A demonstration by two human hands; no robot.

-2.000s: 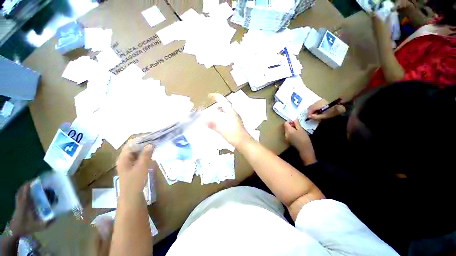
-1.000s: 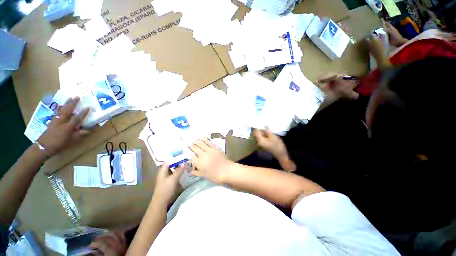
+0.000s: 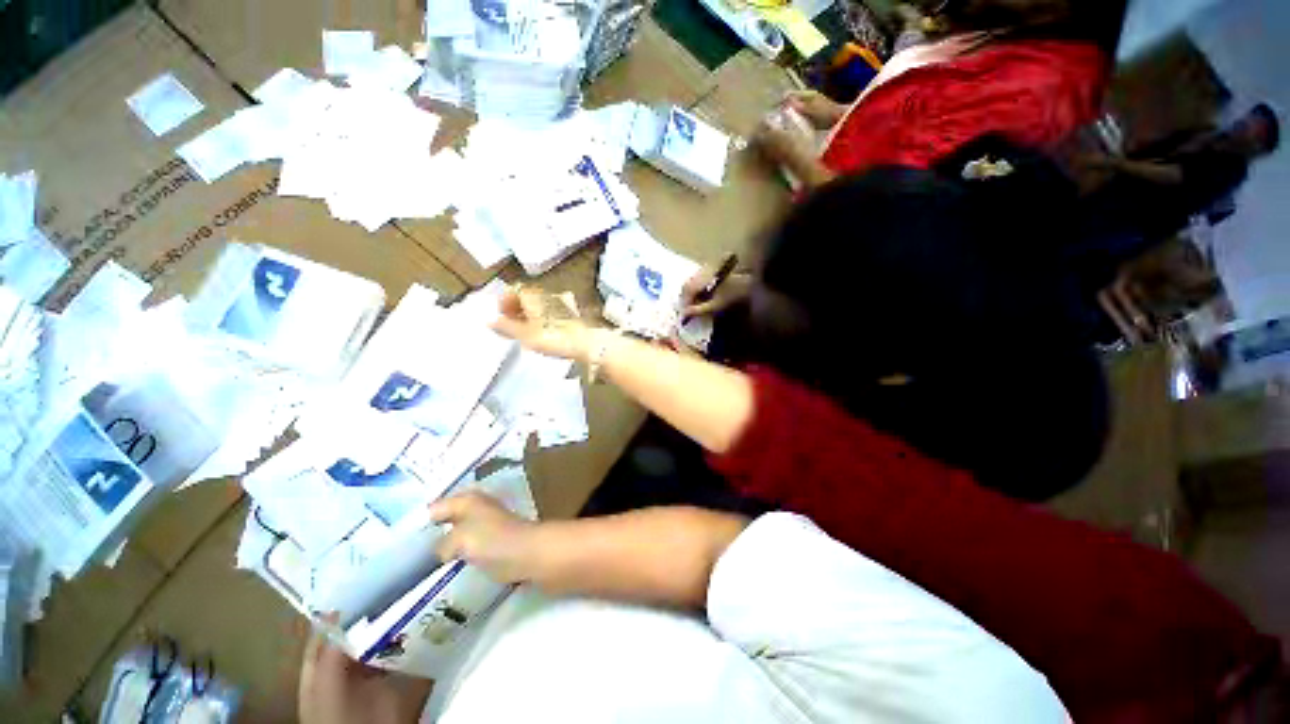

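Observation:
My right hand (image 3: 484, 538) grips the upper edge of a printed leaflet stack (image 3: 450, 617) close to my body. The stack has a dark blue strip and a small dark picture. My left hand (image 3: 343, 682) holds its lower left edge, with the fingers partly hidden and the wrist near the bottom edge of the picture. White leaflets with a blue square (image 3: 399, 392) lie in an overlapping pile just beyond my hands. A sheet with a thin dark rounded outline (image 3: 283, 560) shows at the pile's left.
Another person's hand (image 3: 545, 325), with a dark red sleeve, reaches over the pile. A neighbour on the right holds a pen (image 3: 722, 273). White card blocks (image 3: 293, 308), loose slips (image 3: 361, 142) and a tall paper stack (image 3: 521, 64) lie on brown cardboard (image 3: 234, 198). Black loops (image 3: 163, 662) show lower left.
The view has turned right. The red-sleeved arm has come in over the pile. My hands now hold the blue-striped stack more raised and tilted, and my right hand has moved to its upper edge.

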